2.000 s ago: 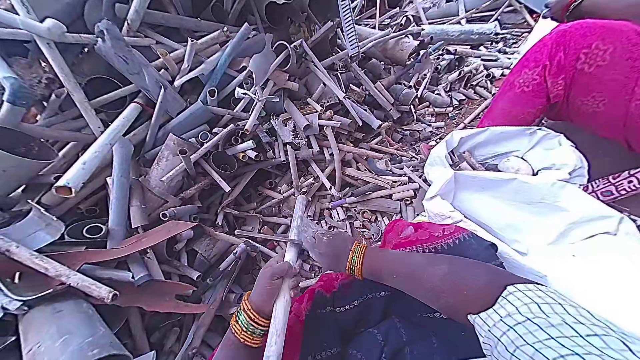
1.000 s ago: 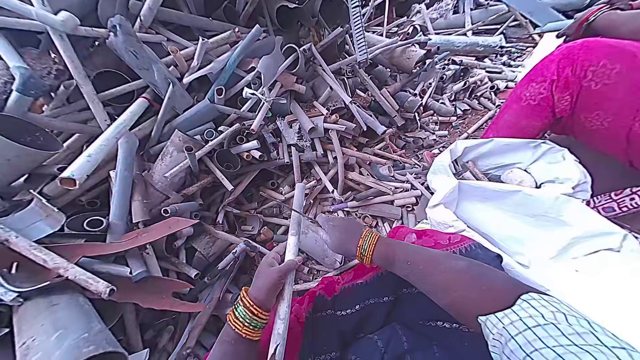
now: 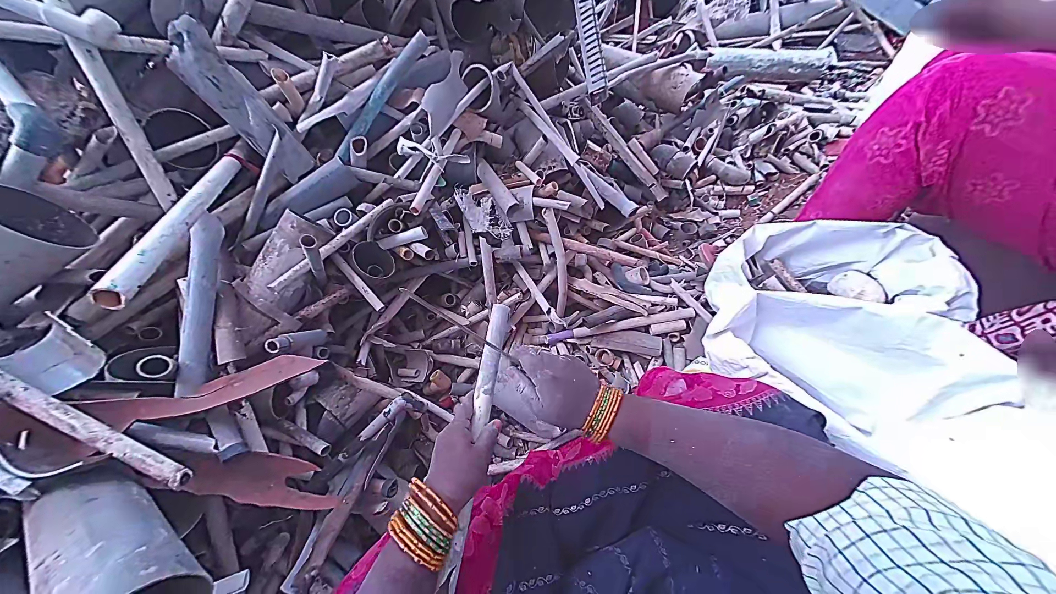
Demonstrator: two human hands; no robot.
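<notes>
My left hand, with orange and green bangles at the wrist, is closed around a whitish plastic pipe that points up and away. Its lower part runs down beside my forearm. Just right of the pipe, my right hand grips a tool whose handle is mostly hidden; its thin dark blade lies across the pipe's upper part. A greyish, dusty piece, perhaps cloth or a glove, shows at the right hand's fingers. Loose pipe offcuts lie beyond both hands.
A heap of scrap plastic pipes spreads ahead and left. A torn reddish-brown sheet lies at left. An open white sack holding a few pieces stands at right, beside another person in pink clothing.
The pipe's far end is lower in view than before, and my left hand has moved with it. My right hand with the blade stays beside the pipe.
</notes>
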